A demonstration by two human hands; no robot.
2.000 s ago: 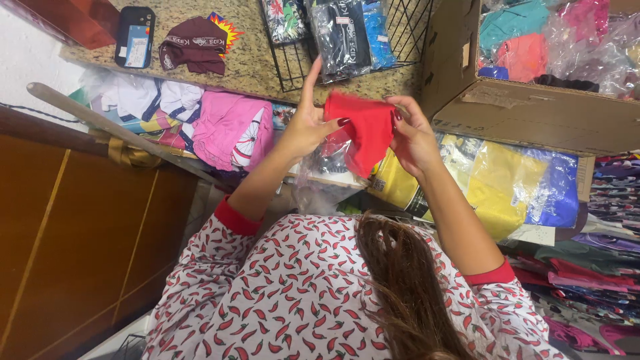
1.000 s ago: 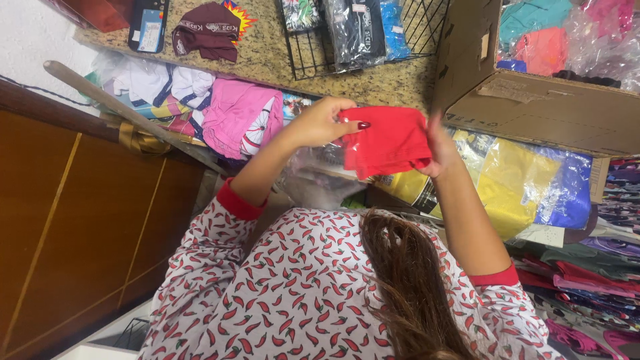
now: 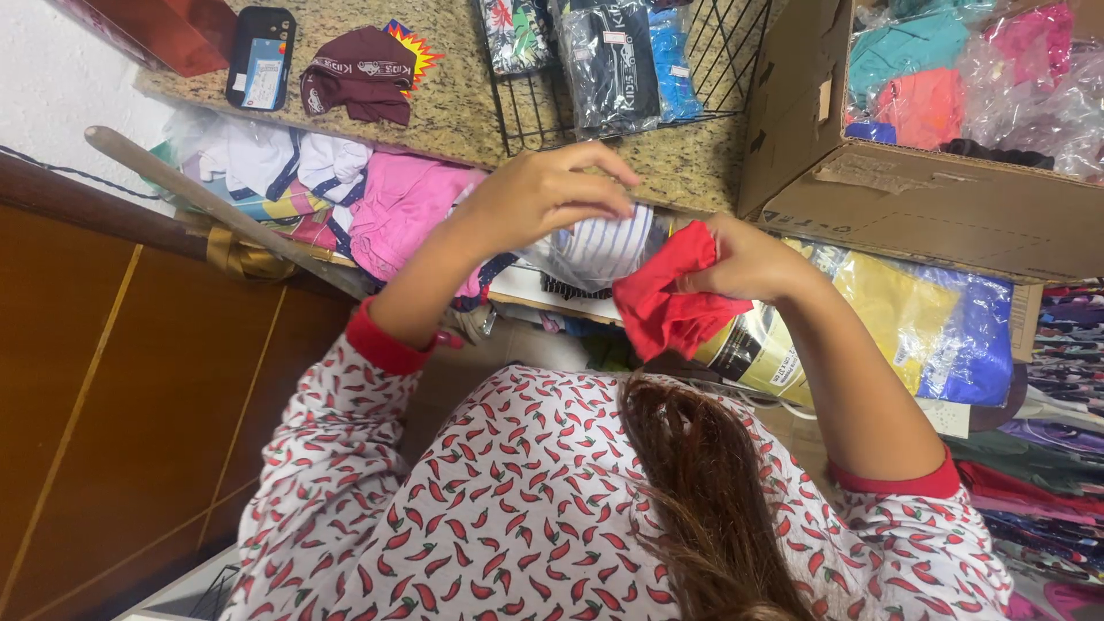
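My right hand (image 3: 749, 263) grips a crumpled red cloth garment (image 3: 668, 297) below the edge of the granite counter. Up and to the left of it, my left hand (image 3: 561, 191) is raised with its fingers apart and slightly curled, holding nothing that I can see. Just beneath those fingers lies a blue-and-white striped item in clear plastic (image 3: 608, 246). A folded pink garment (image 3: 405, 211) lies left of it, partly behind my left forearm. Yellow and blue plastic packages (image 3: 897, 310) lie beyond my right wrist.
On the granite counter (image 3: 457, 129) are a phone (image 3: 260, 60), a maroon garment (image 3: 362, 73) and a black wire basket (image 3: 724, 52) with bagged clothes (image 3: 608, 69). A cardboard box (image 3: 931, 203) of bagged garments stands at the right. A wooden pole (image 3: 216, 207) slants at the left, near a brown door (image 3: 129, 388).
My left hand has come off the red garment, which both hands held a second ago. The garment, spread flatter then, now hangs bunched in my right hand. The striped item has come into sight.
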